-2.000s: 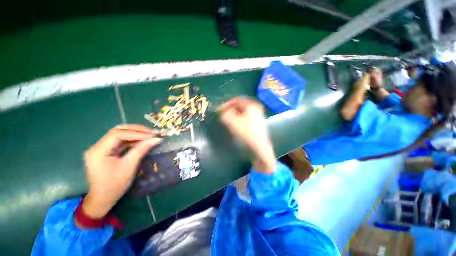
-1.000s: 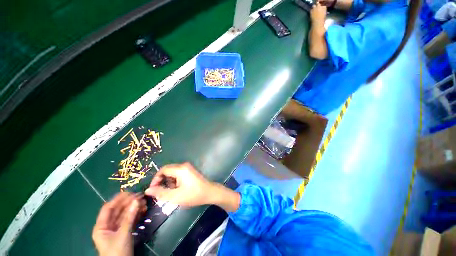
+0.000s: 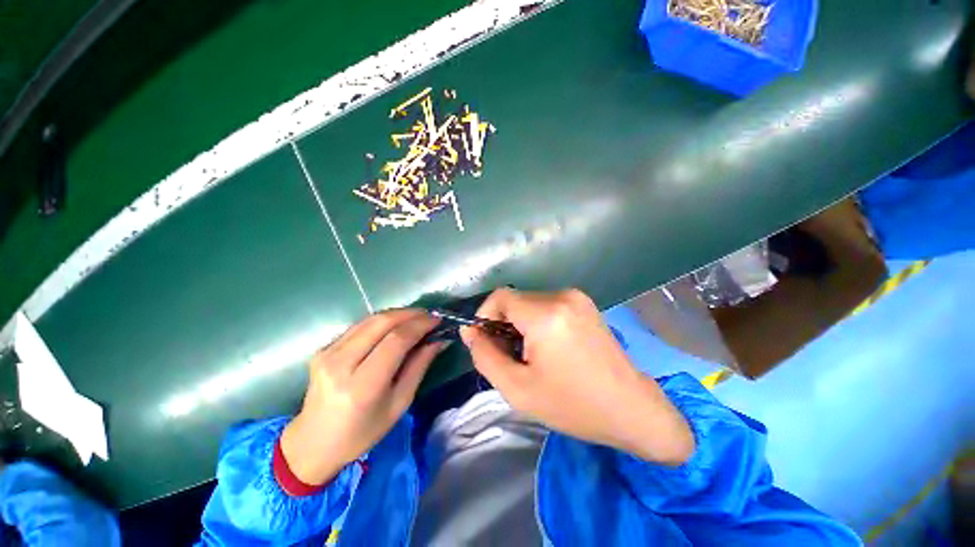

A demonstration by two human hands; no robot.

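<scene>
My left hand (image 3: 358, 390) holds the dark phone unit (image 3: 462, 312) near the bench's front edge, close to my body. The phone is seen nearly edge-on and is mostly hidden by both hands. My right hand (image 3: 561, 358) meets it from the right, fingers closed on a thin dark tool (image 3: 511, 333), partly hidden, at the phone's edge. A loose heap of small flex strips (image 3: 428, 160), white and yellow-orange with dark ends, lies on the bench beyond my hands.
A blue parts bin (image 3: 727, 64) with tan strips stands at the upper right. White paper (image 3: 59, 401) lies far left. A cardboard box (image 3: 786, 305) is below the bench at right. A dark phone (image 3: 50, 171) lies on the green belt. Blue sleeves show at both sides.
The view has turned, so heap and bin appear higher and further right. The phone is now tilted edge-on between my hands, nearer my body, and both hands are closer together.
</scene>
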